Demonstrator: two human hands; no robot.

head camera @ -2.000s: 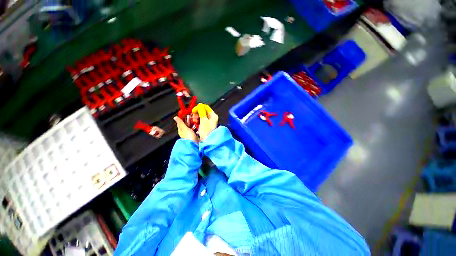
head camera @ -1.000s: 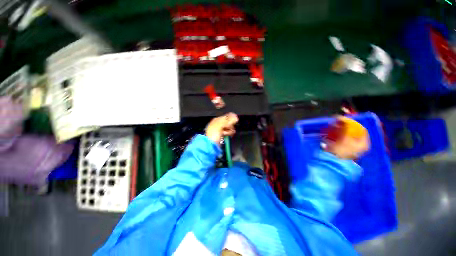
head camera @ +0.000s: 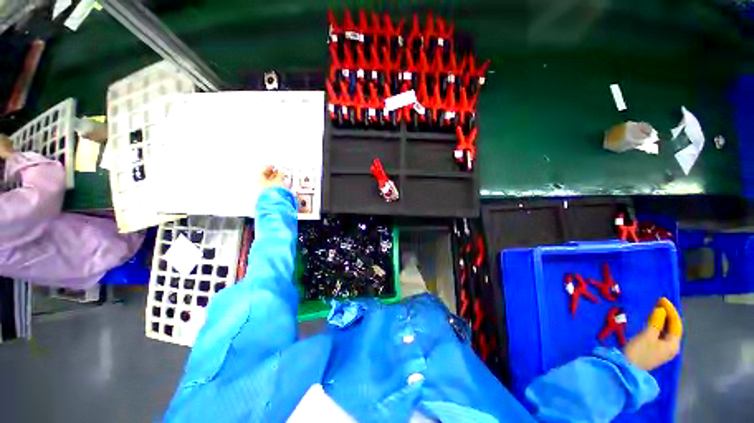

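Observation:
My left hand (head camera: pixel 274 176) is over the lower right part of the white blister tray (head camera: pixel 223 149), beside a few square copper-faced parts (head camera: pixel 304 201); its fingertips are small, so I cannot tell whether they grip one. My right hand (head camera: pixel 655 345), with yellow cots on its fingers, is over the right side of the blue bin (head camera: pixel 529 330), fingers apart and nothing visible in it. Three red clamps (head camera: pixel 613 325) lie loose in the bin. The black compartment tray (head camera: pixel 360 192) holds rows of upright red clamps (head camera: pixel 393 66), one separate clamp at right and one lying tilted (head camera: pixel 384 182).
A green crate (head camera: pixel 395 273) of shiny black parts stands below the bench edge. A pale grid tray (head camera: pixel 186 289) is left of it. Paper scraps (head camera: pixel 688 140) lie on the green bench at right. Another person's pink sleeve (head camera: pixel 50 223) shows at far left.
My hands, together on a red clamp two seconds ago, have parted, left to the white tray and right over the bin. Three clamps show in the bin instead of two. The view has turned.

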